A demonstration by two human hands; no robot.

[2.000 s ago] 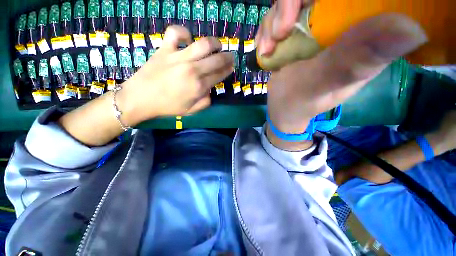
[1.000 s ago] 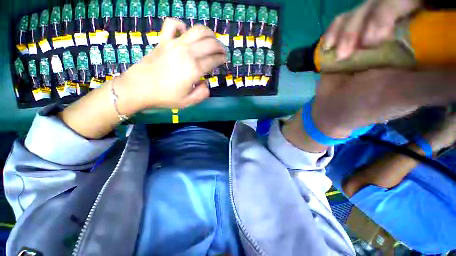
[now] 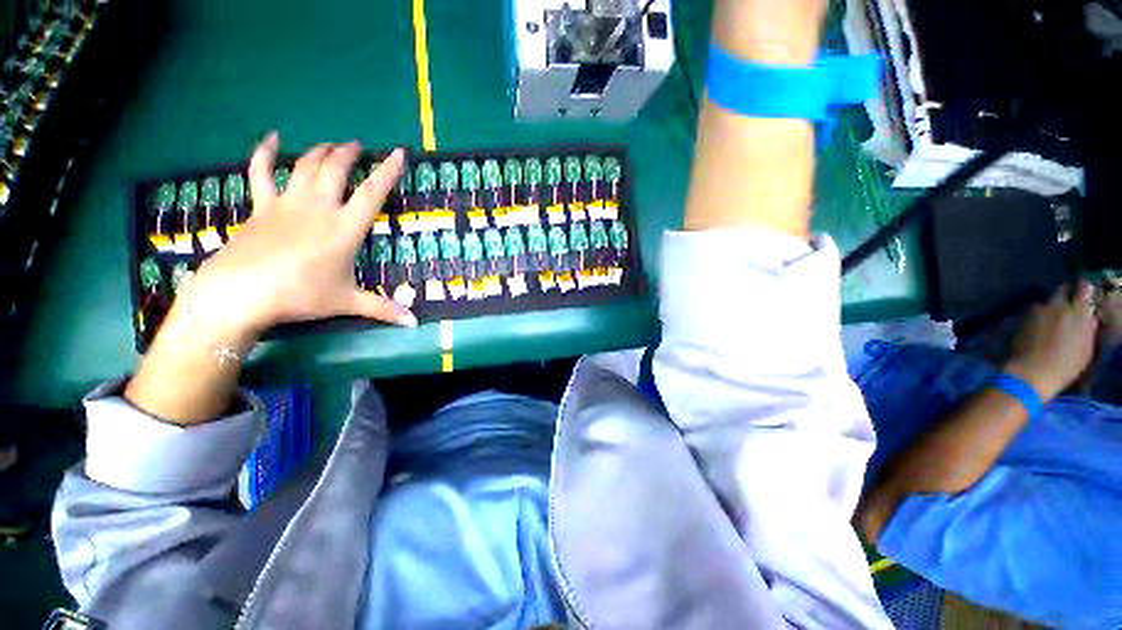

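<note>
A long black tray [image 3: 357, 322] lies on the green mat and holds two rows of small green circuit boards [image 3: 496, 244] with thin wires and white-and-yellow ends. My left hand [image 3: 302, 240] is spread palm down over the left part of the tray, fingers apart, hiding several boards. My right arm reaches forward with the blue wrist strap on it; my right hand is cut off by the top edge. The orange screwdriver is not in view.
A white metal box with a mechanism [image 3: 593, 86] stands behind the tray. Another tray of boards [image 3: 37, 80] is at the far left. A black cord [image 3: 917, 212] runs right of my arm. A coworker's arm [image 3: 972, 431] in blue is at the right.
My left hand has opened and spread over the tray's left part. My right hand has gone forward out of the picture with the screwdriver out of view. The view now shows more bench.
</note>
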